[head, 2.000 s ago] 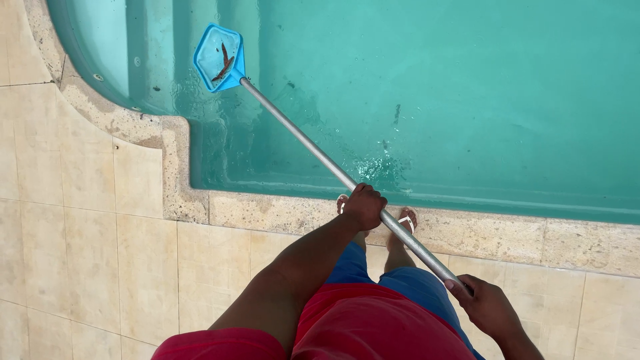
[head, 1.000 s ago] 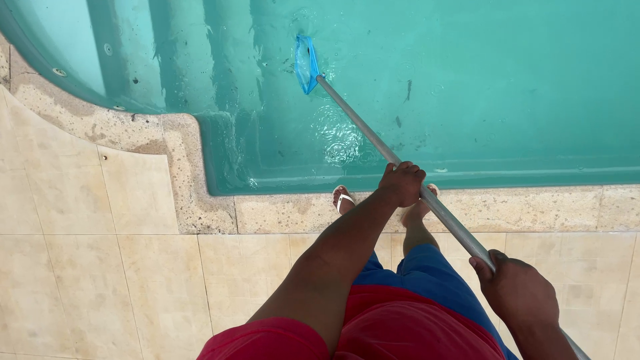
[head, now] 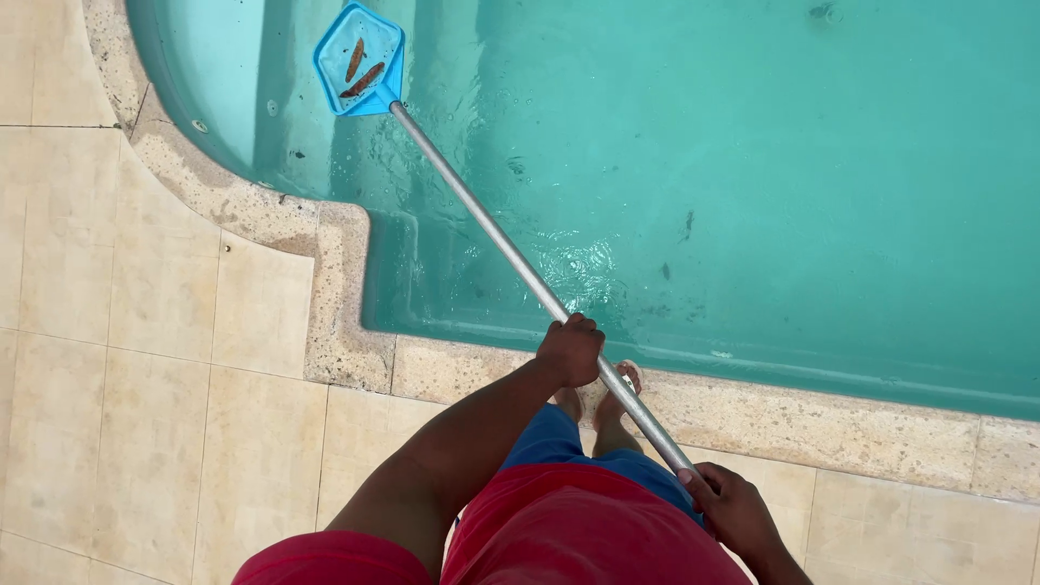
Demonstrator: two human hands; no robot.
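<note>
My left hand (head: 571, 349) is closed around the middle of a metal pole (head: 496, 236), near the pool's edge. Lower down, at the right, my right hand (head: 730, 505) grips the pole close to my waist. At the pole's far end a blue leaf skimmer net (head: 393, 81) is over the pool steps at the upper left, its mesh facing up. Two brown pods or leaves (head: 363, 80) and small specks lie in the mesh. Whether the net touches the water I cannot tell.
My feet in flip-flops (head: 626, 382) stand at the stone coping (head: 756, 414) of the pool. Greenish water (head: 812, 203) spreads ahead, with dark debris (head: 688, 225) in it. Submerged steps (head: 305, 106) lie at upper left, and beige paving tiles (head: 154, 406) on the left.
A second ago the net appeared edge-on over the water; now it faces up, farther left over the steps. Both hands have stayed on the pole throughout.
</note>
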